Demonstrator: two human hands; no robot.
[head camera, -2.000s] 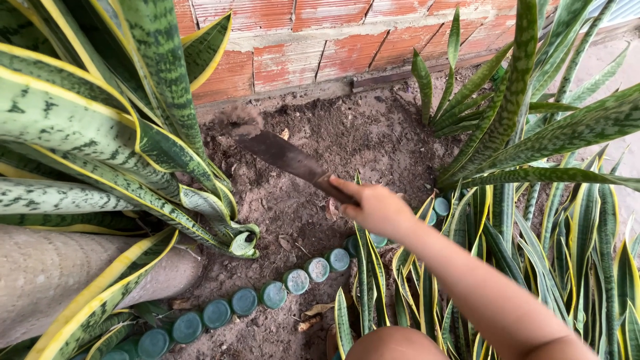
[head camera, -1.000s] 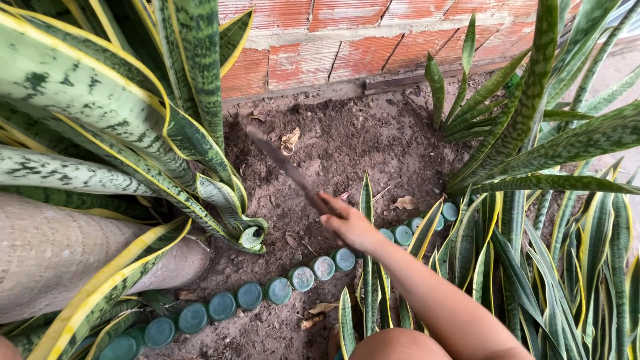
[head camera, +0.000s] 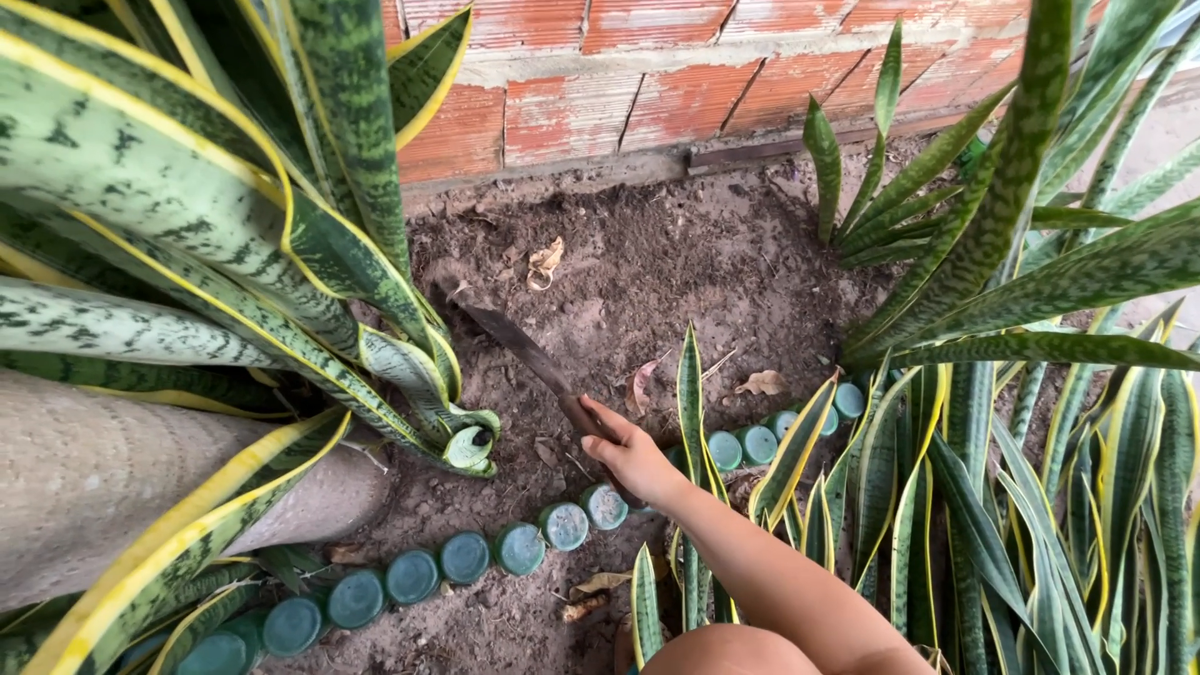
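Note:
My right hand (head camera: 630, 455) grips the handle of a dark, rusty machete-like blade (head camera: 517, 339). The blade slants up and left, and its tip reaches the loose soil (head camera: 647, 272) beside the snake plant leaves (head camera: 412, 375) on the left. A dry curled leaf (head camera: 545, 263) lies just above the blade, and a reddish dry leaf (head camera: 641, 386) lies right of the hand's fingers. Upturned green glass bottle bottoms (head camera: 465, 557) form a curved row under and past the hand. My left hand is outside the view.
A red hollow-brick wall (head camera: 572, 112) runs along the back of the bed. Thick snake plants (head camera: 994, 244) stand on the right, with more yellow-edged ones (head camera: 1125, 450) below them. A stout trunk (head camera: 141, 478) crosses the lower left. My bare knee (head camera: 736, 652) shows at the bottom edge.
The blade has stayed in my right hand, its tip near the left plant. The dry curled leaf, in sight one second ago, now lies a little farther from the blade. The view has shifted slightly.

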